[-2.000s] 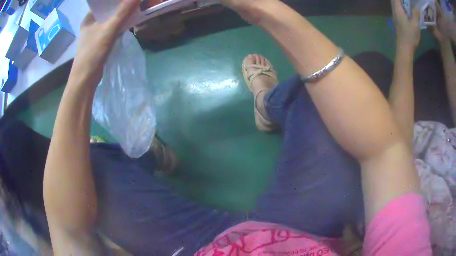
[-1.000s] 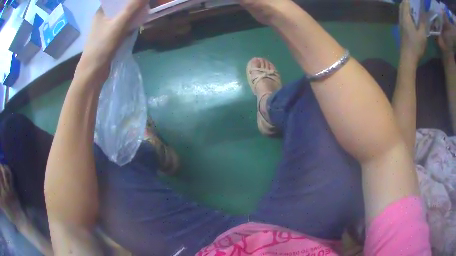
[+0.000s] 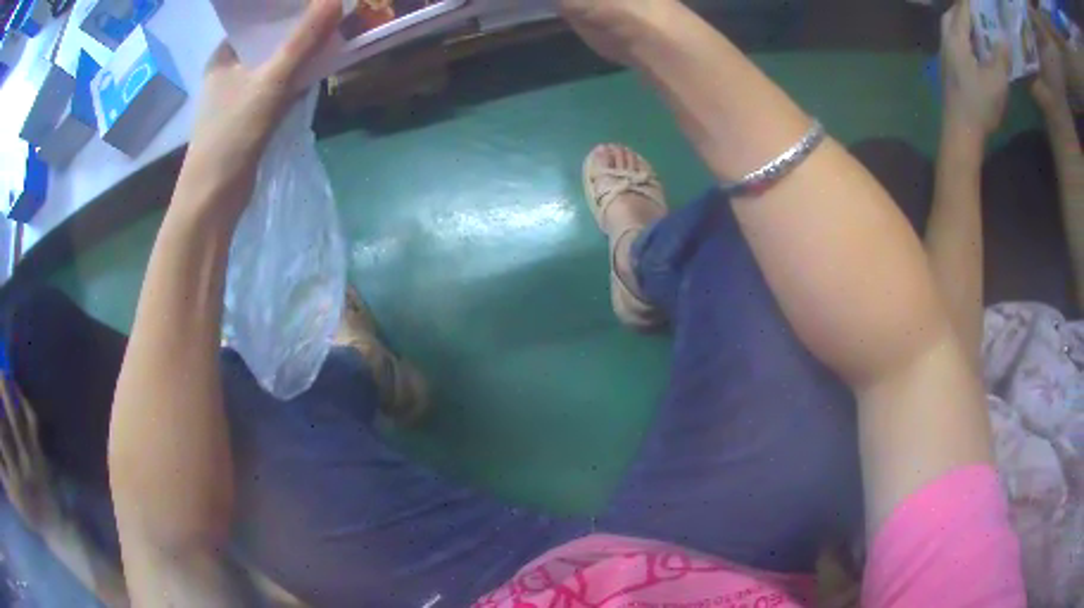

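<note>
At the top edge, my left hand [image 3: 256, 89] grips a white flat unit [image 3: 398, 26] with a brown and orange picture panel; the frame's edge cuts the unit off. A clear crinkled poly bag [image 3: 285, 273] hangs below my left hand, over the floor and my left knee. My right hand [image 3: 600, 21] is mostly cut off by the top edge. Only its wrist and heel show, so its fingers and whether it touches the unit are hidden.
A white table [image 3: 119, 178] with blue-and-white cartons [image 3: 137, 89] is at the upper left. Another person's hands [image 3: 981, 77] hold a white piece at the upper right. Another person's hand [image 3: 21, 445] shows at the left edge. Green floor [image 3: 499, 356] lies between my legs.
The unit has tilted or shifted left, and more of its picture and lower right corner show. The bag has swung and hangs straighter. A hand has appeared at the left edge.
</note>
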